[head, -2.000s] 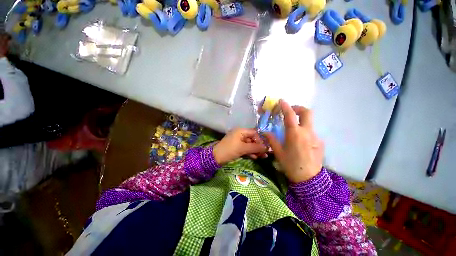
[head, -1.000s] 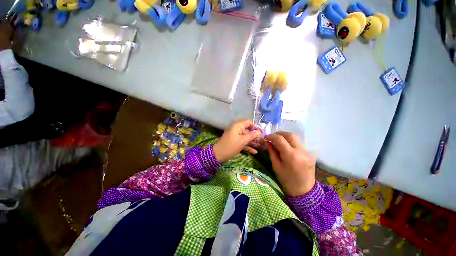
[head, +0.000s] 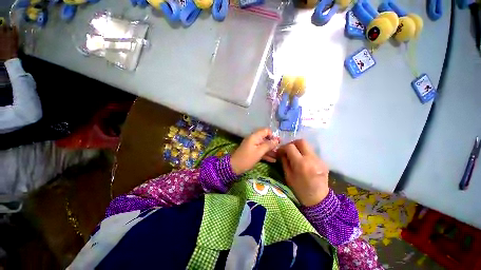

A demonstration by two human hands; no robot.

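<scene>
A yellow-and-blue plush item (head: 291, 100) lies inside a clear bag at the near table edge, yellow heads away from me, blue band and tag toward me. My left hand (head: 255, 151) pinches the open end of this bag on its left side. My right hand (head: 304, 171) has its fingers closed at the same end, just right of my left fingertips. Whether a thin strip is between the fingers is too small to tell. The working stack of bags (head: 311, 58) lies under and beyond the filled bag, white with glare.
A second bag stack (head: 240, 58) lies left, a small packet (head: 117, 42) farther left. Plush items (head: 382, 26) and hang tags (head: 423, 87) lie along the far side. Snips (head: 469, 164) lie right. A carton (head: 138, 142) with packed items is below left. Another person's arm (head: 23, 95) shows left.
The plush item has gone from my right hand's fingers into the bag, and that hand has moved down to the bag's near end. My left hand stays near that end. The view has shifted slightly.
</scene>
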